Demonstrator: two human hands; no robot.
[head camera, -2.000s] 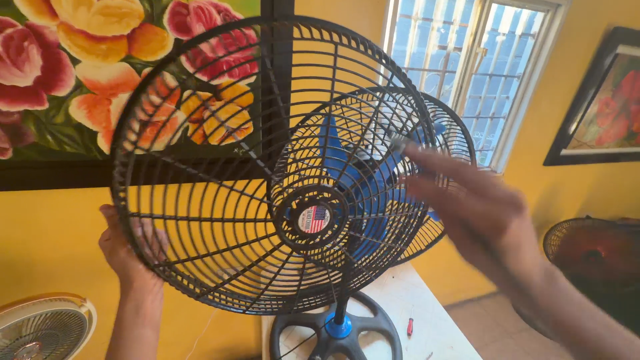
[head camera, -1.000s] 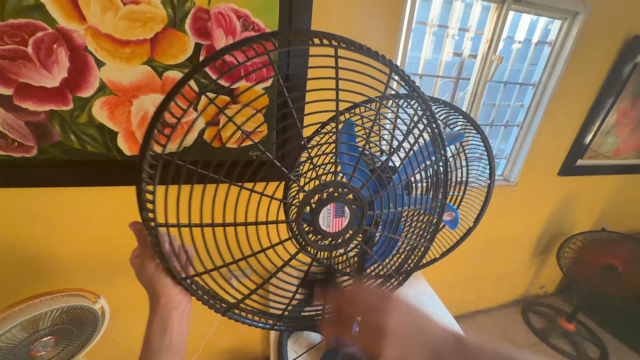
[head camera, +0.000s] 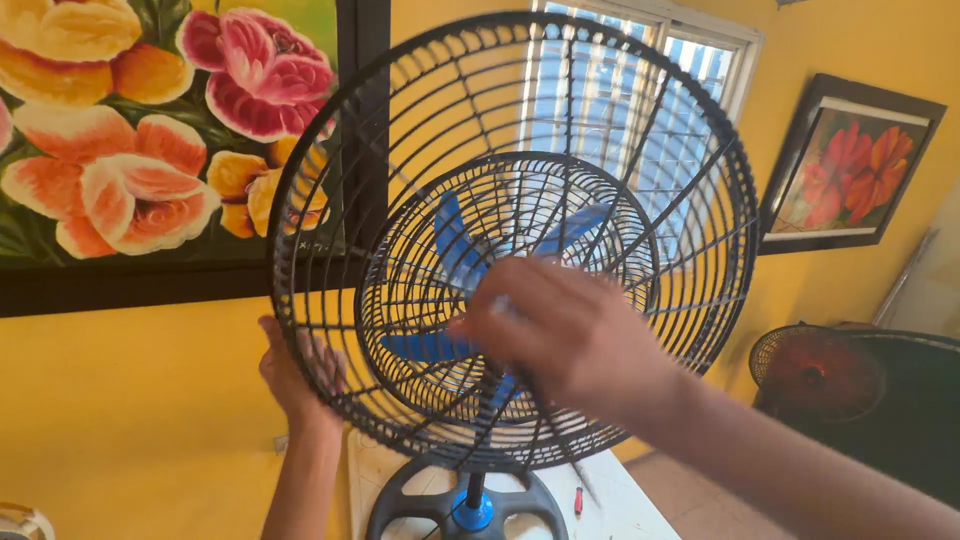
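Observation:
A round black fan grille (head camera: 739, 247) stands up facing me, with my left hand (head camera: 304, 371) gripping its lower left rim. In front of the grille's centre, my right hand (head camera: 551, 330) is blurred, its fingers curled; a small pale patch shows at them, and I cannot tell whether they hold something. Behind the grille is a fan with blue blades (head camera: 457, 240) inside a second black cage (head camera: 367, 300). The fan's black base (head camera: 397, 487) with a blue collar (head camera: 472, 510) rests on a white table (head camera: 626, 499). The grille's centre is hidden by my right hand.
A red-handled screwdriver (head camera: 578, 501) lies on the table, right of the base. A framed flower painting (head camera: 365, 150) hangs at left and a smaller one (head camera: 795, 161) at right. A barred window (head camera: 694, 82) is behind. Another fan (head camera: 814, 371) stands at the right.
My right hand has moved from below the grille's hub to in front of its centre. The grille now stands more squarely in front of the blue-bladed fan. My left hand stays on its rim.

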